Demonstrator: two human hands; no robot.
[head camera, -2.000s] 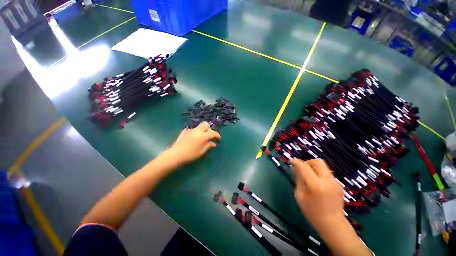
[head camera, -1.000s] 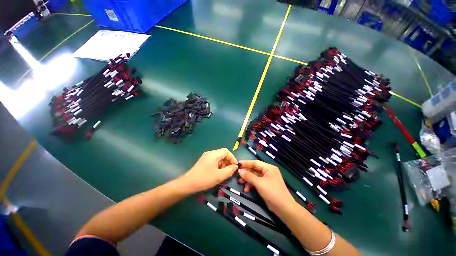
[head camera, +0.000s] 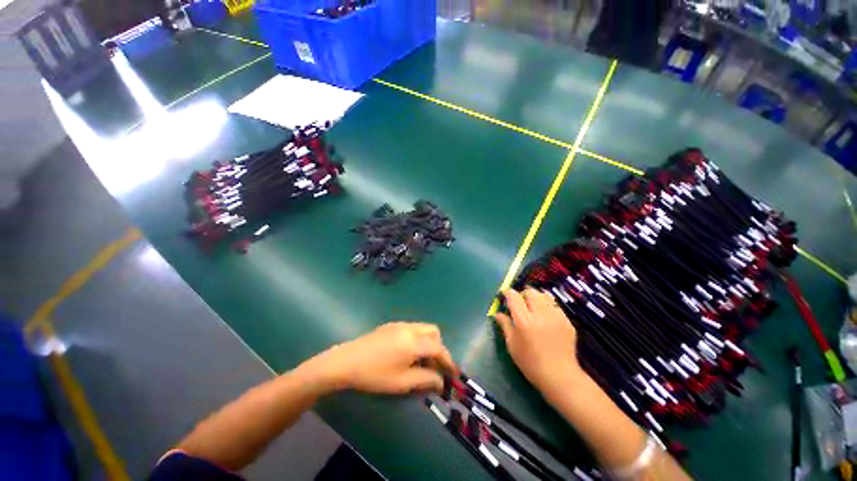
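My left hand (head camera: 404, 361) is low in the middle, its curled fingertips at the connector ends of a small group of wire harnesses (head camera: 507, 449). These are black cables with red ends and white bands. The fingers hide whether one is gripped. My right hand (head camera: 539, 336) is at the left edge of the large harness pile (head camera: 648, 291), its fingertips bent down by a dark cable end near the yellow line's tip. Its grip is unclear. Loose small black plastic parts (head camera: 402, 239) lie in a heap beyond my left hand.
A smaller harness bundle (head camera: 268, 185) lies at left. Behind it are a white paper sheet (head camera: 293, 101) and a blue plastic bin (head camera: 324, 47). At right are a red and green tool (head camera: 814, 327), a single black cable (head camera: 797, 413) and a clear plastic bag (head camera: 832, 418).
A second ago both hands met above the work group. They have parted: the right has moved up to the pile edge, the left down to the group's ends. The camera view has shifted.
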